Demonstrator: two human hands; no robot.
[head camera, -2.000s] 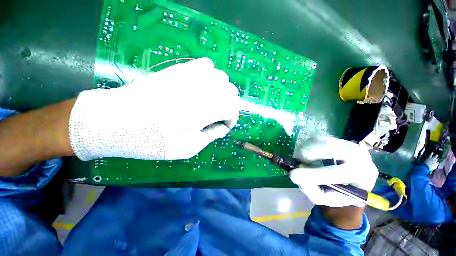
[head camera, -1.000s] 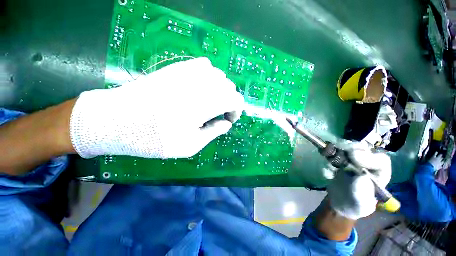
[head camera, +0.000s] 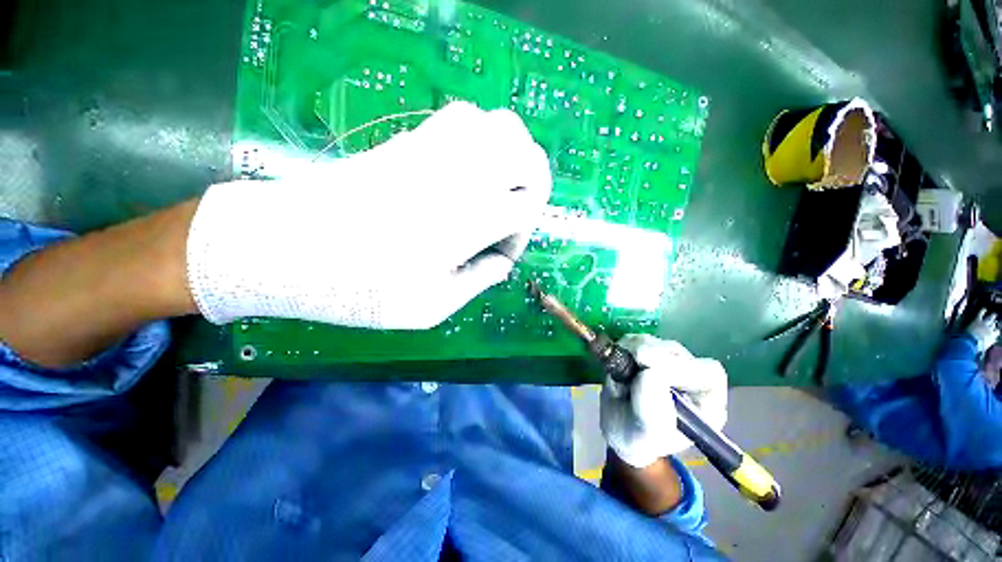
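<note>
The green circuit board (head camera: 615, 143) lies on the bench with its silvery solder dots up. My left hand (head camera: 385, 225), in a white knit glove, is closed over the board's middle. A thin strand of solder wire (head camera: 374, 123) curves out behind its fingers; the fingertips are partly hidden. My right hand (head camera: 659, 401), also gloved, grips the soldering iron (head camera: 703, 430) at the board's near right edge. The iron's dark tip is over the board, just right of and below my left fingers. I cannot tell if it touches a joint.
A black and yellow striped tube (head camera: 800, 145) stands right of the board. Beside it is a black tray (head camera: 903, 263) with a crumpled white bundle (head camera: 876, 236). Side cutters (head camera: 811, 338) lie open at the bench edge. Another person's blue sleeve (head camera: 954, 401) shows at far right.
The iron has swung back from the board's right side to beside my left fingers, my right hand moving left. My left hand keeps its grip. The view has shifted, showing the cutters.
</note>
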